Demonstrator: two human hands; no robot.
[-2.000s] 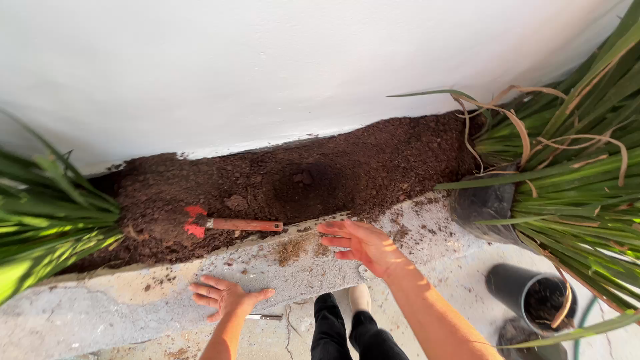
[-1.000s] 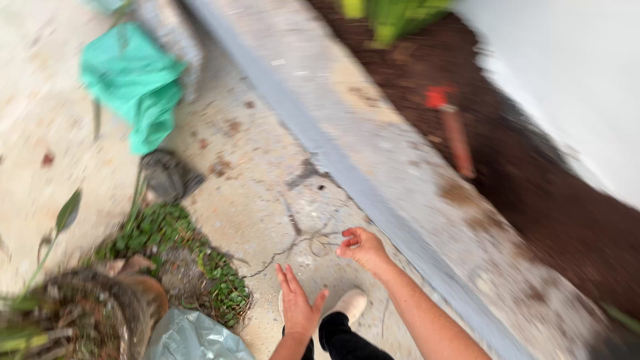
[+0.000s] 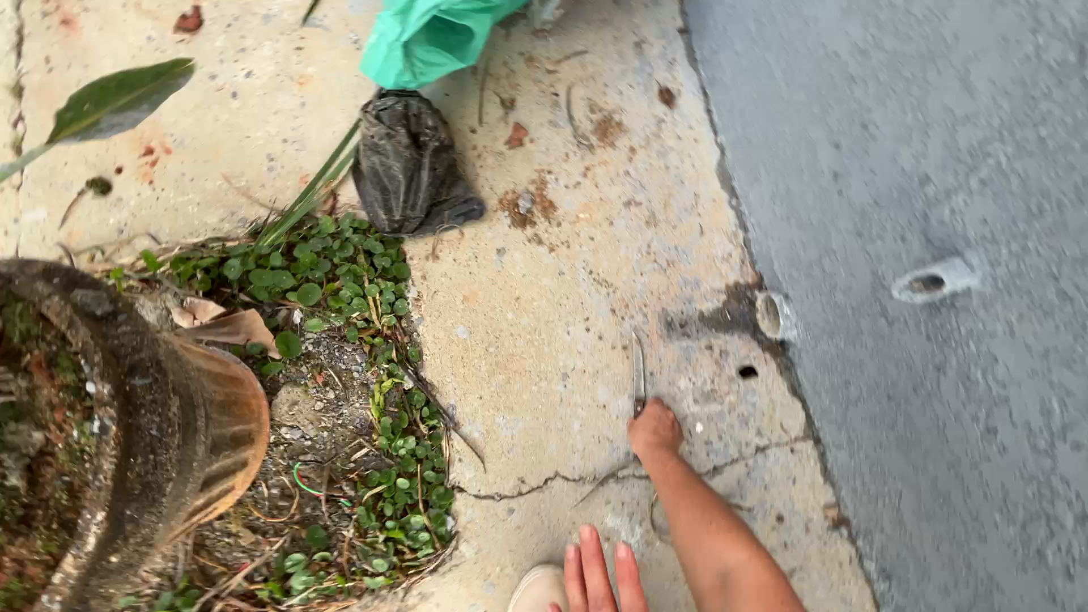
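My right hand (image 3: 655,431) reaches down to the concrete floor, closed around the handle of a small knife (image 3: 639,371). The knife's thin, slightly curved blade points away from me, toward the top of the view. My left hand (image 3: 598,578) shows at the bottom edge, palm and fingers extended with nothing in them; its lower part is cut off by the frame. A light shoe (image 3: 541,590) is partly visible beside it.
Left stands a weathered planter (image 3: 153,408) beside low round-leaved plants (image 3: 399,501). A crumpled black plastic bag (image 3: 406,166) and a green plastic bag (image 3: 429,42) lie farther off. A grey wall (image 3: 901,170) with pipe stubs (image 3: 773,316) runs along the right.
The view has swung from the soil bed to the floor. My right hand, empty one second ago, now grips the knife. The red-headed hand tool in the soil has left the view.
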